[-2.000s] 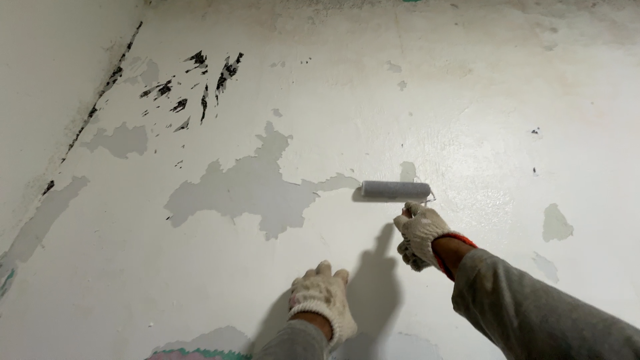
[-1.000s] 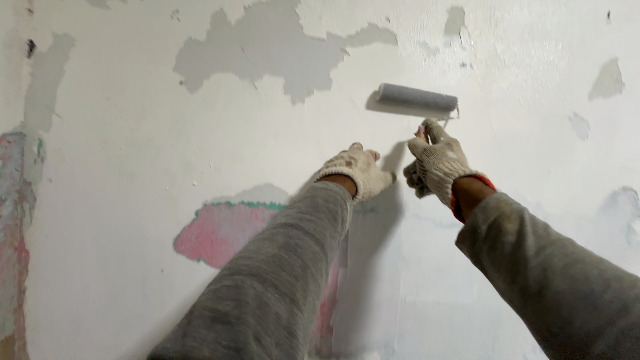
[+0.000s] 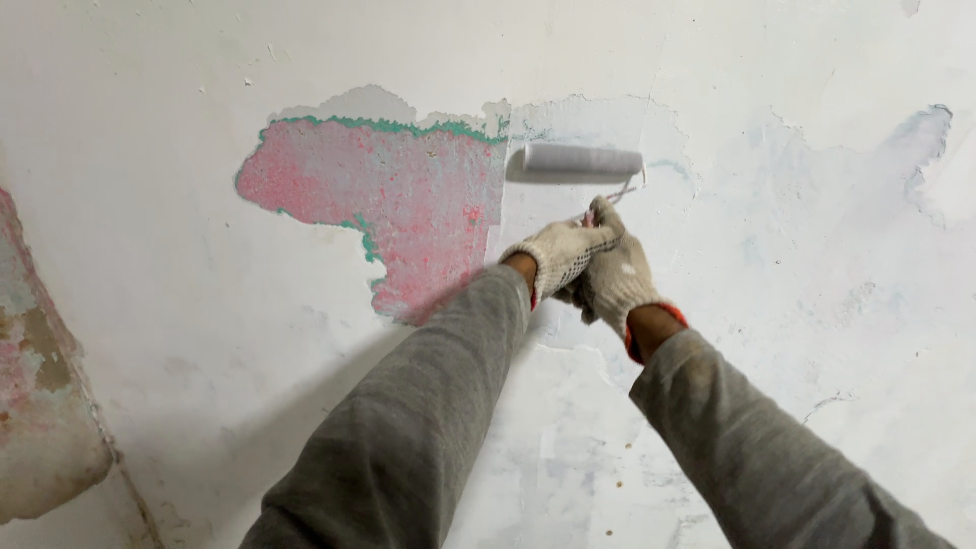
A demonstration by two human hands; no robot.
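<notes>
A paint roller [image 3: 583, 160] with a grey sleeve lies against the white wall [image 3: 762, 320], just right of a pink patch [image 3: 381, 198] edged in green. Its wire frame runs down from the right end to my right hand [image 3: 621, 274], which is closed around the handle. My left hand [image 3: 564, 255] reaches in from the left and overlaps my right hand at the handle; its fingers are bent around the grip. Both hands wear cream knit gloves with dotted palms. The handle is mostly hidden by the gloves.
A wall corner [image 3: 99, 415] runs down the left side, with a peeled, stained patch [image 3: 46, 366] beyond it. Rough plaster edges and bluish-grey areas mark the wall at right. A few small holes show low in the middle.
My left hand, apart from the roller before, has come to the handle beside my right hand. The roller has moved down the wall to beside the pink patch. The view has tilted down.
</notes>
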